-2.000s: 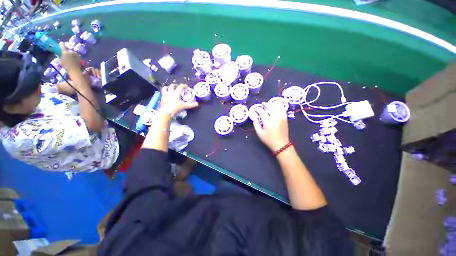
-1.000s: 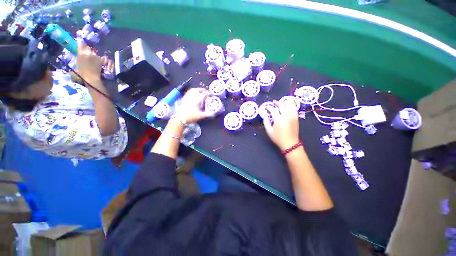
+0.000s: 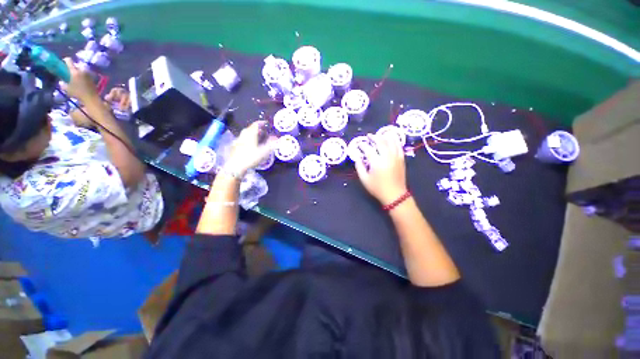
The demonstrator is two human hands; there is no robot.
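White-lilac motor housings (image 3: pixel 313 168) stand grouped on the black mat in front of me. My left hand (image 3: pixel 247 150) is left of the group, over a housing (image 3: pixel 264 160) that it partly hides; whether it grips it is unclear. My right hand (image 3: pixel 381 167) rests with its fingers on a housing (image 3: pixel 361 149) at the right of the front row. Thin red lead wires (image 3: pixel 382 84) stick out around the group. Small white-lilac fittings (image 3: pixel 466 189) lie in a loose row to the right.
A white charger (image 3: pixel 507 144) with looped cable and a lone housing (image 3: pixel 559 147) lie right, near a cardboard box (image 3: pixel 605 154). A blue screwdriver-like tool (image 3: pixel 207 146), clear bag (image 3: pixel 252 189) and black-silver box (image 3: pixel 168 99) lie left, beside another worker (image 3: pixel 77 175). The green belt (image 3: pixel 421 49) runs beyond.
A housing that was at my left fingers now stands free beside the group. My left hand has moved away from it to the left. My right hand stays on its housing.
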